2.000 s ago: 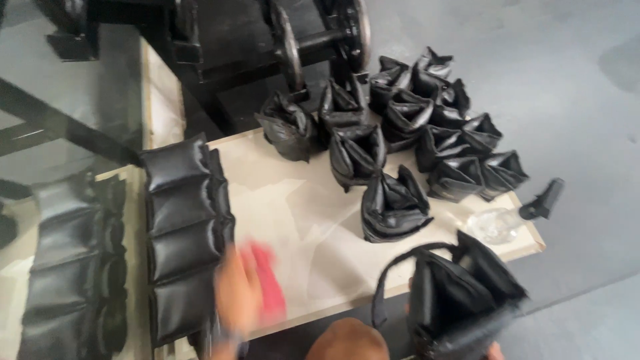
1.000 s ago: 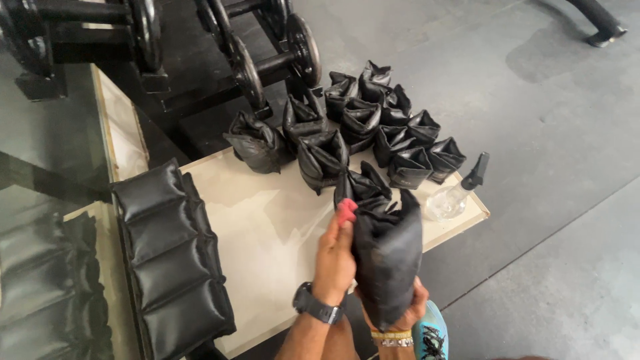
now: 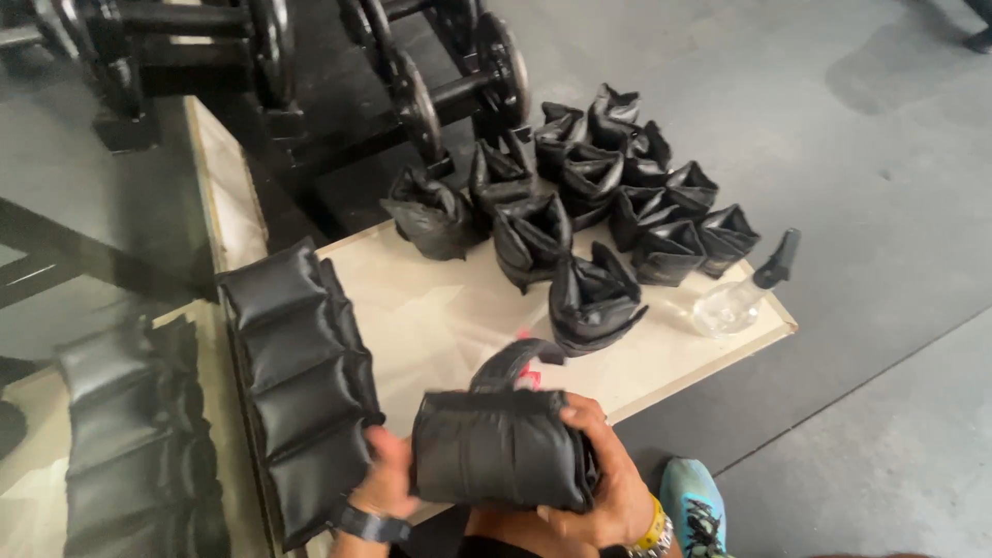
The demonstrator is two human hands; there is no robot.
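A rolled black padded ankle weight (image 3: 500, 449) lies across the near edge of the cream board, its strap (image 3: 515, 364) sticking up in a loop. My right hand (image 3: 608, 473) grips its right end. My left hand (image 3: 387, 473), blurred, is at its left end with the fingers apart; whether it touches is unclear. Part of a red cloth (image 3: 530, 378) shows behind the strap. Several more folded black weights (image 3: 593, 298) stand upright on the board (image 3: 442, 310). Long flat black weights (image 3: 302, 387) lean against a mirror at the left.
A clear spray bottle (image 3: 728, 306) with a black nozzle stands at the board's right corner. Dumbbells (image 3: 465, 85) sit on a black rack at the back. A mirror (image 3: 116, 294) runs along the left. A turquoise shoe (image 3: 695, 504) is on the grey floor at lower right.
The held weight has turned from upright to lying on its side, and its strap now shows. My left hand has moved left, from the weight's top to its left end; the red cloth is no longer in it.
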